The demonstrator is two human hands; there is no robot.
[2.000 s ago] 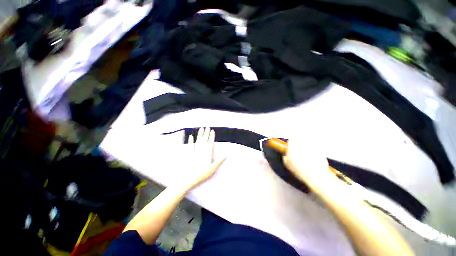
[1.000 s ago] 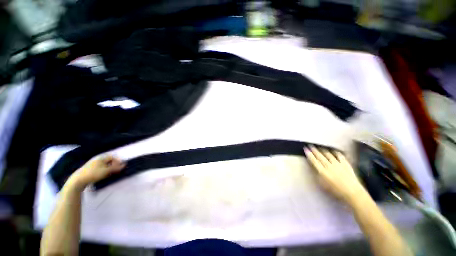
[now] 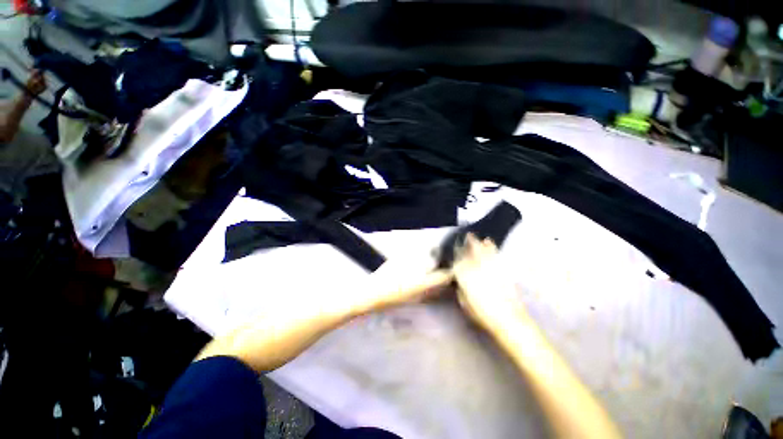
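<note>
A black fabric strip (image 3: 498,225) is bunched or folded between my hands over the middle of the pale table cover (image 3: 532,343). My left hand (image 3: 436,281) reaches in from the left and is closed at the strip's lower end; its fingers are blurred. My right hand (image 3: 474,261) is beside it, gripping the strip. A heap of layered black pieces (image 3: 421,129) lies just behind, with small white patches among them. Two strip ends stick out at the heap's front left. The far ends of the held strip are partly hidden.
Black strips (image 3: 678,244) lie in a long diagonal at the right. A dark tip, probably the iron (image 3: 745,424), shows at the bottom right edge. A long dark padded form (image 3: 481,39) stands behind the table. Dark garments are at left. A person's arm (image 3: 13,116) shows far left.
The strip that lay flat across the front is now lifted and gathered in my hands. My hands have come together from far apart. The view has turned left, leaving the iron at the edge.
</note>
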